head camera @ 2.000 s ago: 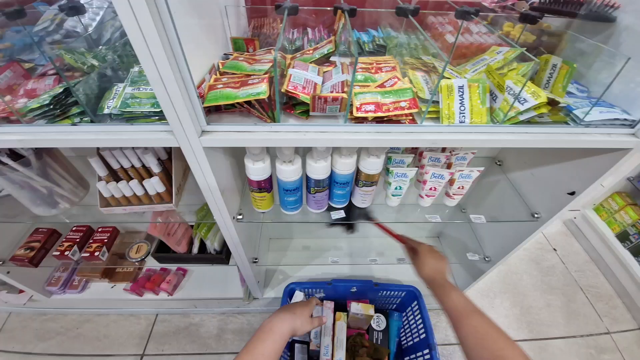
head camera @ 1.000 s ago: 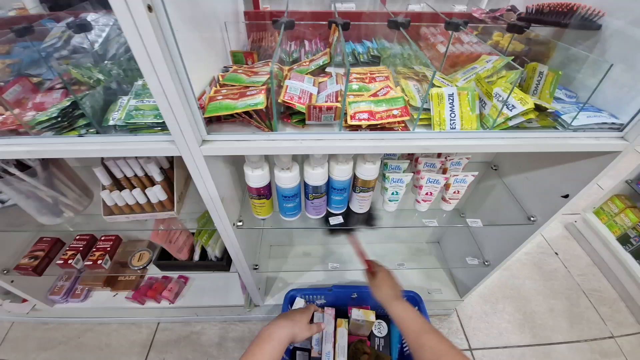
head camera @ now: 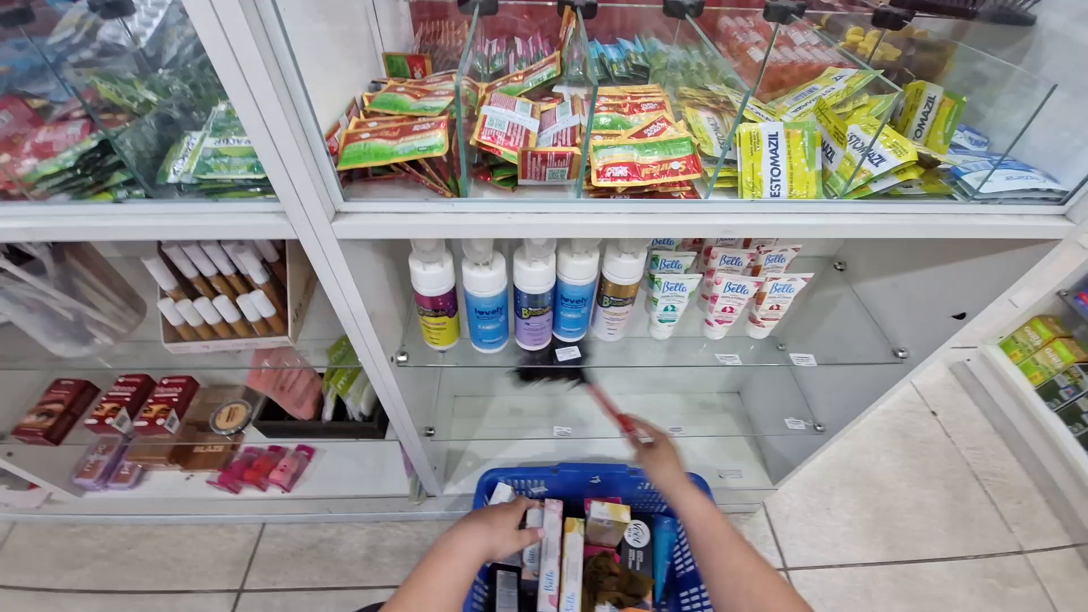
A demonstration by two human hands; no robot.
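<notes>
My right hand [head camera: 659, 450] grips the red handle of a brush [head camera: 552, 370] with black bristles. The bristles sit below the front edge of the upper glass shelf [head camera: 680, 350], under a row of pump bottles [head camera: 534, 297]. Beside the bottles stand squeeze tubes [head camera: 729, 302]. My left hand [head camera: 501, 531] rests at the left side of a blue plastic basket [head camera: 595, 480], its fingers on small cartons [head camera: 551, 552]. Whether it grips one cannot be told. A brown cloth-like thing [head camera: 614, 582] and a blue tube [head camera: 665, 544] lie in the basket too.
A lower glass shelf [head camera: 629, 425] bears small labels. Left of the white post [head camera: 374, 340] are boxed cosmetics [head camera: 110, 404] and a carton of capped tubes [head camera: 225, 297]. Above, glass dividers separate sachets [head camera: 778, 161]. Another shelf unit [head camera: 1020, 425] stands at the right on the tiled floor.
My right hand has moved left from its place two seconds ago, and the brush bristles have shifted left beneath the bottles. My left hand stays at the basket.
</notes>
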